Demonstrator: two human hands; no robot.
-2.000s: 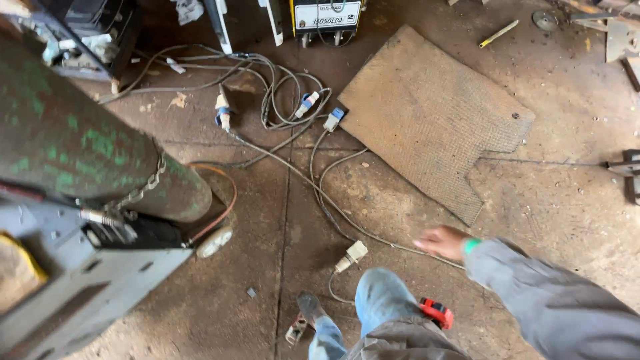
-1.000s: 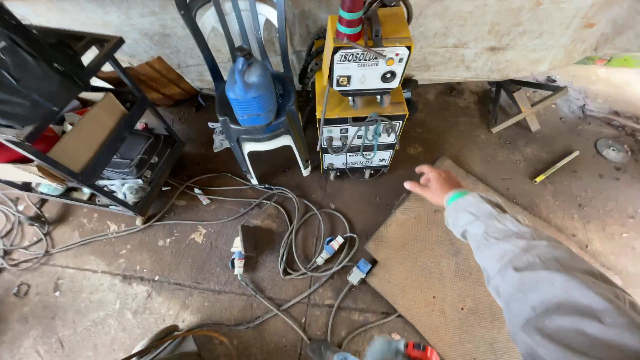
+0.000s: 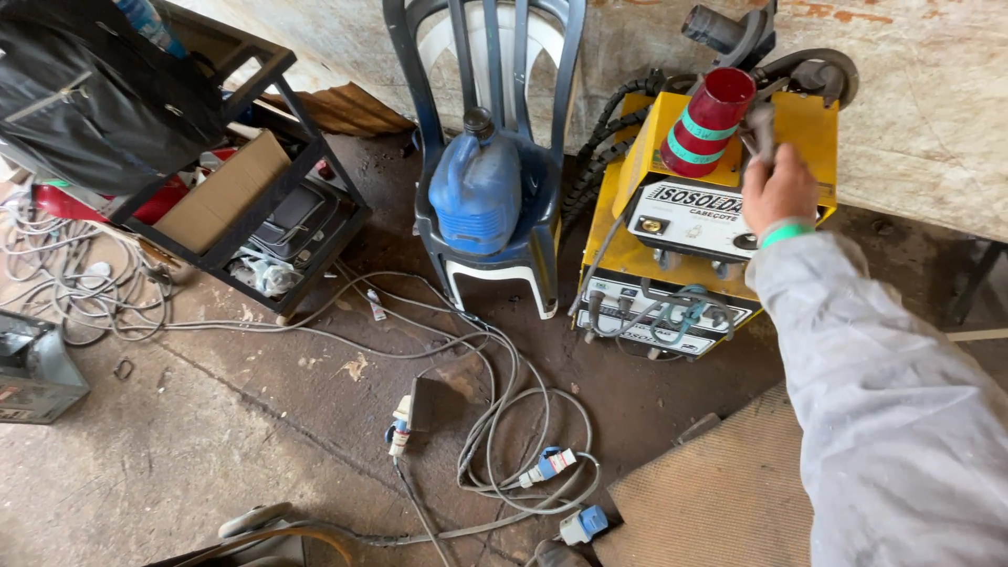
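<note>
My right hand is over the top of the yellow welding wire feeder, its fingers around a grey, blurred object whose kind I cannot tell. Just left of the hand, a red cup with green tape stands on the feeder. The feeder rests on a yellow welding machine with cables plugged into its front. Behind the hand, a thick hose curls over the machine's top. My left hand is out of view.
A blue jug stands on a dark plastic chair. Cables with blue and white industrial plugs loop over the floor. A textured mat lies at the lower right. A black metal cart holds a cardboard box and a dark bag.
My right hand has moved from above the mat to the top of the feeder, and its fingers have closed around the grey object. The view has shifted up toward the machines.
</note>
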